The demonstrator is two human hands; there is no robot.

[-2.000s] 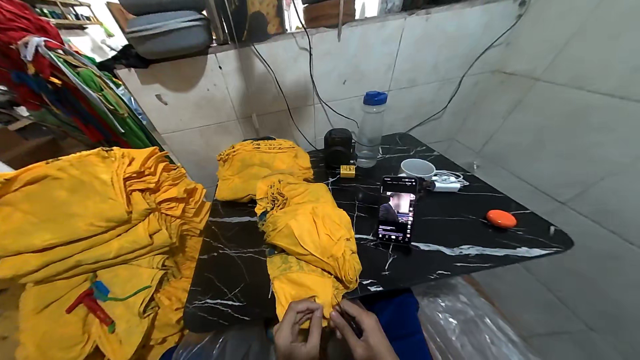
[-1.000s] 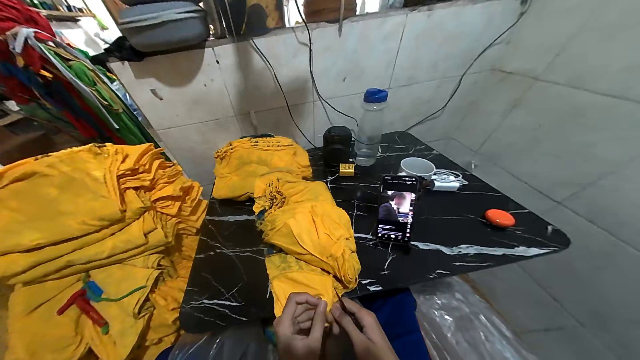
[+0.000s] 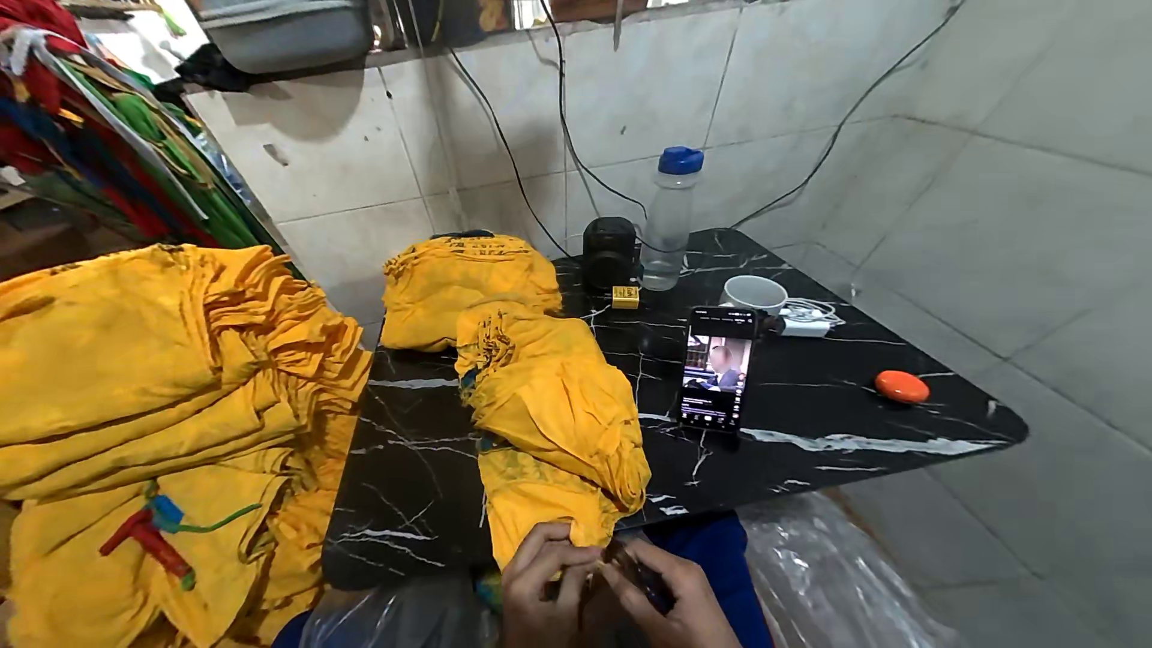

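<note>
Yellow cloth (image 3: 558, 405) lies bunched along the left part of a black marble-patterned table (image 3: 405, 504), its near end hanging toward me. My left hand (image 3: 549, 585) pinches the near edge of that cloth between thumb and fingers. Close beside it, my right hand (image 3: 666, 594) has its fingertips drawn together at the same edge; a small dark thing shows in its grasp, too unclear to name. Beyond the bunched cloth sits a folded yellow cloth bundle (image 3: 468, 279).
Large yellow cloth piles (image 3: 135, 360) stand at left, with red, blue and green pieces (image 3: 153, 540) on top. The table bears a lit smartphone (image 3: 717, 369), white cup (image 3: 754, 292), charger with cable (image 3: 805, 319), orange oval object (image 3: 902, 387), plastic bottle (image 3: 668, 225), black device (image 3: 610, 254) and small yellow box (image 3: 625, 297).
Both hands stay close together at the cloth's near edge, with only small shifts of the fingers. The red piece on the left pile shows a blue part that was less visible two seconds ago.
</note>
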